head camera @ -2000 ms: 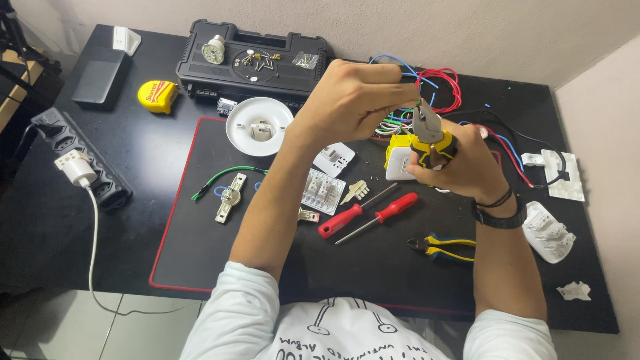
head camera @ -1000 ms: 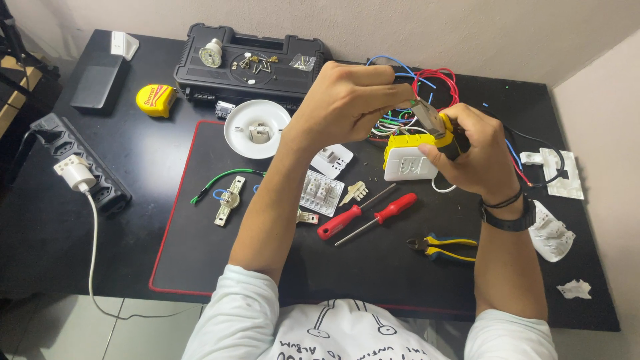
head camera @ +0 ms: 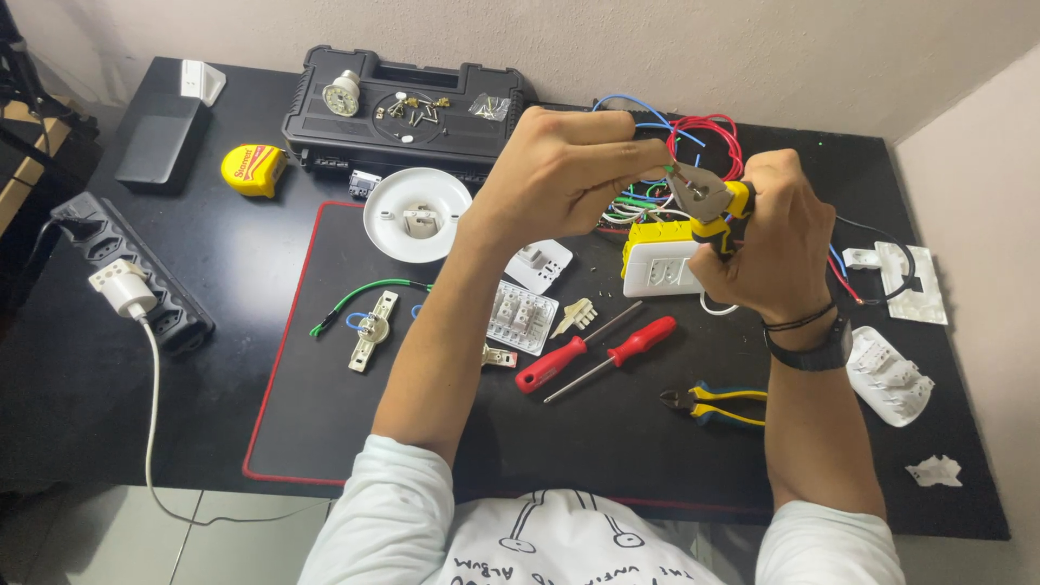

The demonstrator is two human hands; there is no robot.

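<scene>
My right hand [head camera: 772, 227] grips yellow-and-black combination pliers [head camera: 705, 199], their jaws pointing up and left. Between the fingertips of my left hand [head camera: 569, 166] is the end of a thin wire [head camera: 671, 168], green at its tip, at the nose of the pliers. Whether the jaws bite on it is hard to tell. Just below the pliers, a white socket plate in a yellow wall box [head camera: 650, 272] stands on the table, partly behind my right thumb. Blue, red, green and white wires [head camera: 646, 199] lie in a tangle behind my hands.
Two red-handled screwdrivers [head camera: 561, 364] and diagonal cutters [head camera: 715, 402] lie before me. Nearby are a white round lamp holder [head camera: 378, 231], a switch module [head camera: 524, 318] and a black tool case [head camera: 406, 106]. A tape measure [head camera: 253, 169] and power strip [head camera: 166, 305] lie left; white covers [head camera: 890, 378] lie right.
Two seconds ago the pliers pointed more upright; they now lean left, with my right hand a little higher. My left hand stays close to their jaws.
</scene>
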